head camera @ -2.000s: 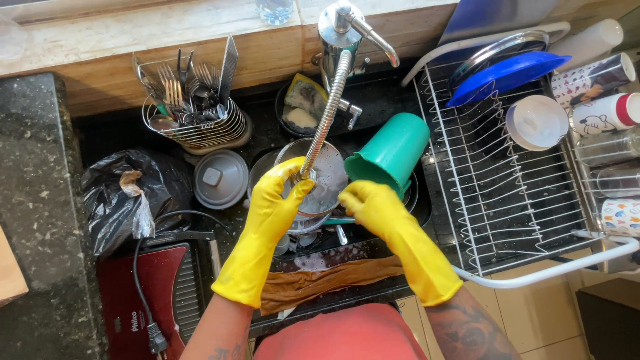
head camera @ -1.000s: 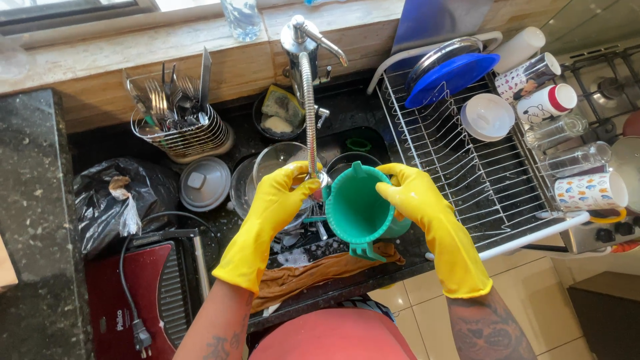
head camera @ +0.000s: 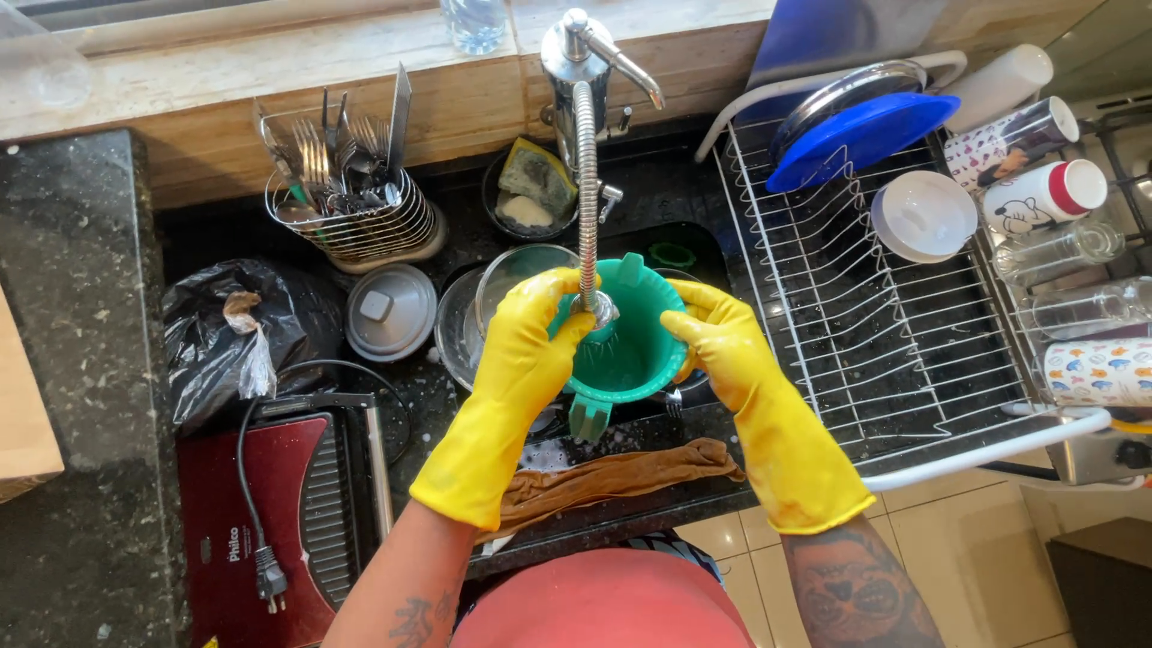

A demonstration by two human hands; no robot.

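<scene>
My left hand, in a yellow rubber glove, grips the end of the flexible metal faucet hose. Water sprays from its head into a green plastic pitcher, whose open mouth faces up toward me. My gloved right hand holds the pitcher's rim from the right side, thumb at the edge. Beneath and left of the pitcher, clear glass dishes lie in the sink, partly hidden. A fork shows below the pitcher.
A white wire dish rack at right holds a blue plate, a white bowl, cups and glasses. Left are a cutlery basket, a gray lid, a black plastic bag and a red electric grill. A brown cloth lies along the front edge.
The green pitcher was tilted at the right of the hose, then turned mouth toward me; now it is under the hose head. My right hand has moved from below it to its rim.
</scene>
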